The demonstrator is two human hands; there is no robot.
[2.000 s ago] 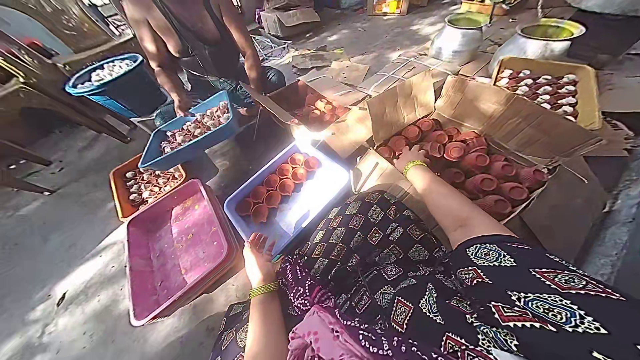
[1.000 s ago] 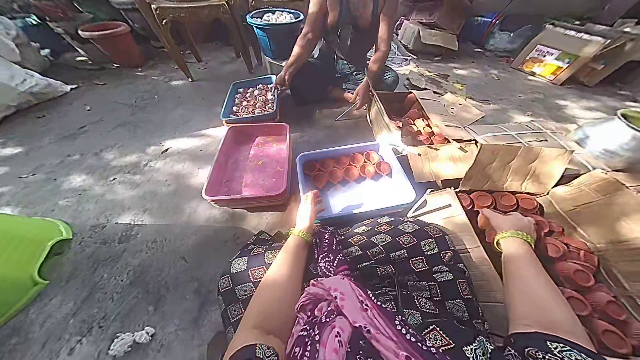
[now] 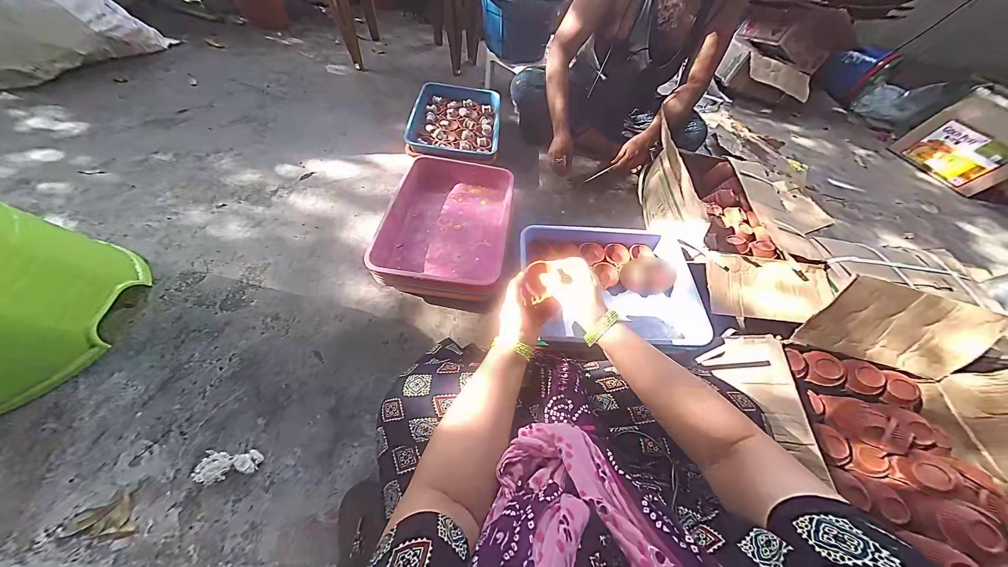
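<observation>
My left hand [image 3: 521,303] holds a small terracotta cup [image 3: 537,282] over the near left part of a white-blue plastic tray [image 3: 693,303]. Against the cup's right side are the fingers of my right hand [image 3: 579,291]; glare hides exactly how they touch it. Several more clay cups [image 3: 617,253] stand in the tray's far part, beyond my hands. To my right, an open cardboard box [image 3: 898,323] is filled with stacked clay cups [image 3: 933,475]. A pink plastic tray [image 3: 441,224], with nothing in it but stains, rests on another tray left of my hands.
Across from me a person [image 3: 630,87] sits with a thin tool in one hand. A blue tray [image 3: 453,150] of filled clay cups stands beyond the pink one. A smaller carton [image 3: 764,291] holds cups. At left is a green plastic piece [image 3: 63,307]; white scraps [image 3: 226,466] lie on the floor.
My right hand has come from the cardboard box to the white-blue tray, beside my left hand. A clay cup is now in my left hand, which was at the tray's near edge before.
</observation>
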